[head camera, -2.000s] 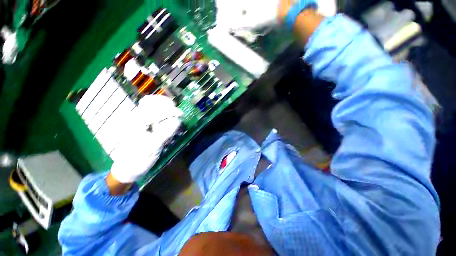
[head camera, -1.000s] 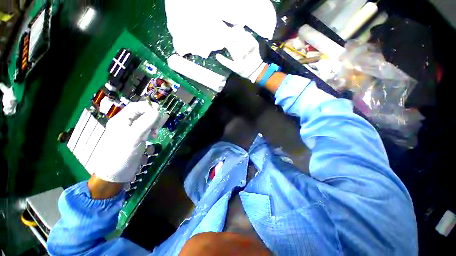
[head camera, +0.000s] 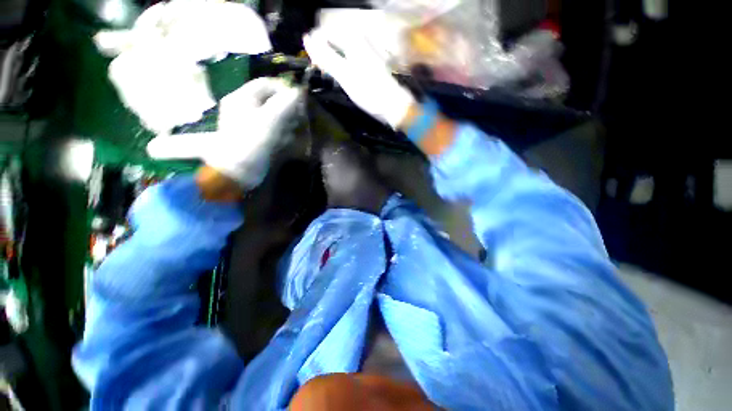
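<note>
My left hand (head camera: 261, 128), in a white glove, is at upper centre-left with its fingertips bent together beside the bench edge. My right hand (head camera: 361, 76), white-gloved with a blue wrist band, is just right of it, fingers pointing up-left. The fingertips are close but apart. Blur hides whether either hand holds anything. A white tube (head camera: 180, 146) lies left of my left hand. A large crumpled white cloth (head camera: 164, 68) lies above the tube. The circuit board (head camera: 103, 241) shows only as blurred parts beside my left sleeve.
A black bin (head camera: 514, 120) stands at the upper right, with a shiny clear plastic bag (head camera: 473, 52) in it. The green bench mat (head camera: 229, 76) shows around the cloth. Grey floor (head camera: 690, 329) shows at the lower right.
The view has turned towards the bin, and the board has shifted left, largely behind my sleeve. My left hand has left the board and come close to my right hand, near the bin.
</note>
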